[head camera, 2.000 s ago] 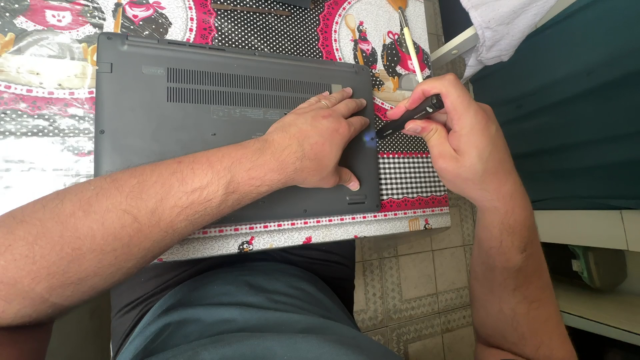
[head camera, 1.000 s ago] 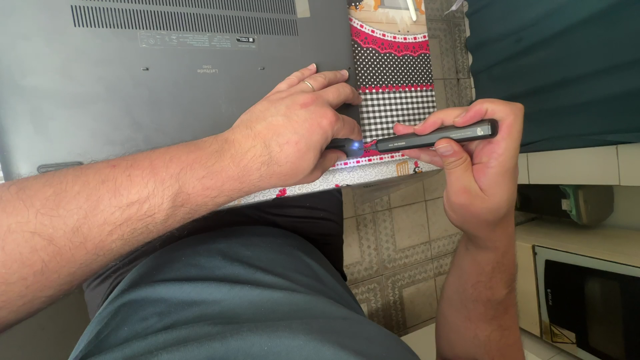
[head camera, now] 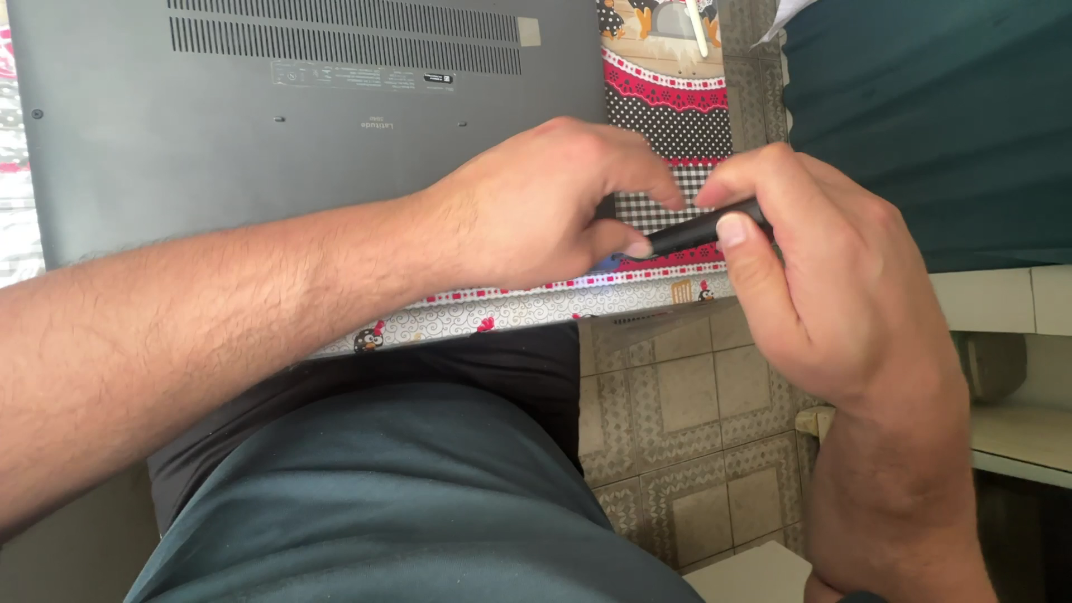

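Observation:
A grey laptop [head camera: 209, 159] lies upside down on the table, its vented bottom cover facing up. My right hand [head camera: 825, 260] grips a black pen-shaped electric screwdriver [head camera: 691, 233], which points left toward the laptop's near right corner. Bluish light shines near its tip, and the tip itself is partly hidden. My left hand [head camera: 553, 201] is over that corner, with its thumb against the front end of the screwdriver and its index finger curved above. Whether the left fingers hold anything small cannot be seen.
A patterned plastic tablecloth [head camera: 666, 126] covers the table, whose near edge runs just below my hands. A white stick-like object [head camera: 697, 29] lies on the cloth at the back. Right of the table are a dark green curtain [head camera: 930, 126] and a shelf [head camera: 1022, 431].
My left hand has lifted from lying flat on the laptop, and its thumb now meets the screwdriver's front. The screwdriver has moved from the laptop's right edge to the near right corner. The view has shifted.

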